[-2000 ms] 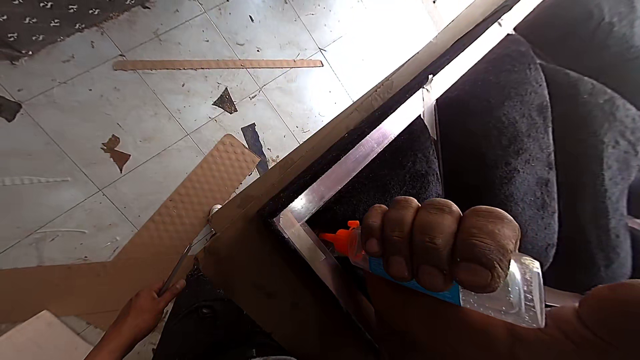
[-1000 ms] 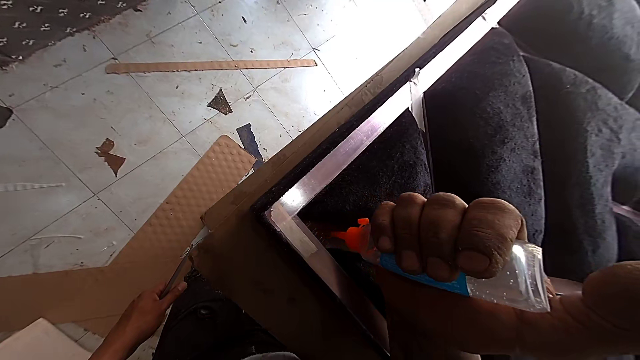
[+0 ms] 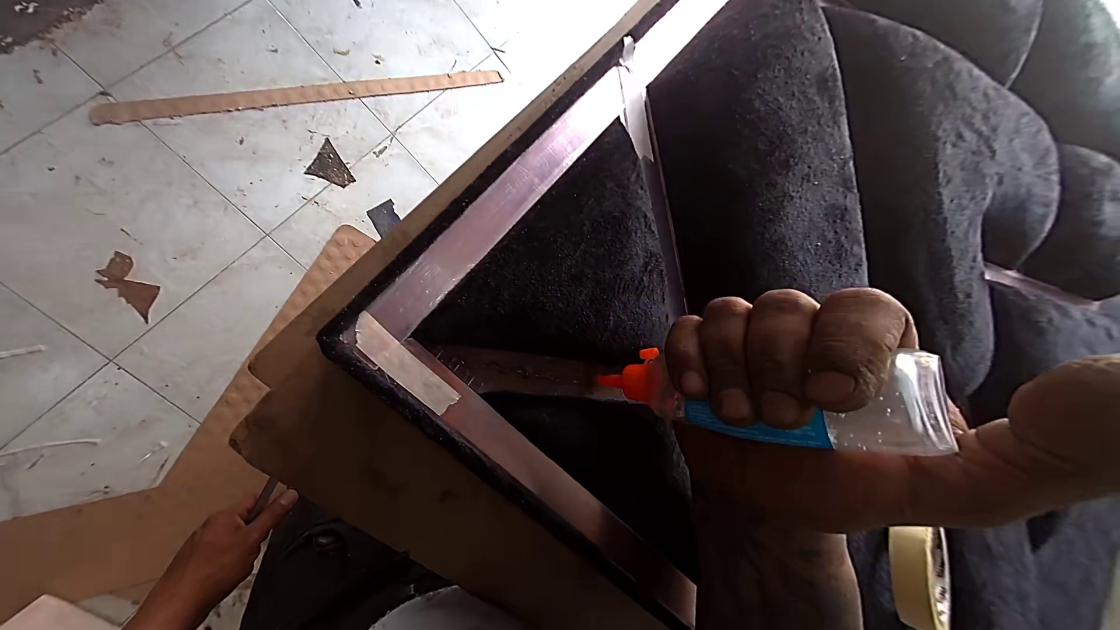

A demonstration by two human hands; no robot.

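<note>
My right hand (image 3: 783, 367) is closed around a clear plastic squeeze bottle (image 3: 901, 411) with a blue label and orange nozzle. The nozzle points left, over the inside of a shiny metal-faced frame corner (image 3: 398, 319), a short way from the rail. A pale strip (image 3: 407, 363) lies along the lower rail beside the corner. Dark plush padding (image 3: 560, 262) shows inside the frame, with another strip (image 3: 637, 114) across the upper rail. My left hand is not in view.
Another person's hand (image 3: 214, 547) holds a thin tool at lower left, beside brown board (image 3: 420, 490). A tape roll (image 3: 914, 577) is at lower right. Cut scraps (image 3: 328, 164) and a long brown strip (image 3: 297, 96) lie on the tiled floor. Plush cushions (image 3: 927, 175) extend right.
The frame corner has moved left in view, and the bottle's nozzle is now farther from it. The other person's hand appears lower left. The tape roll has come into view.
</note>
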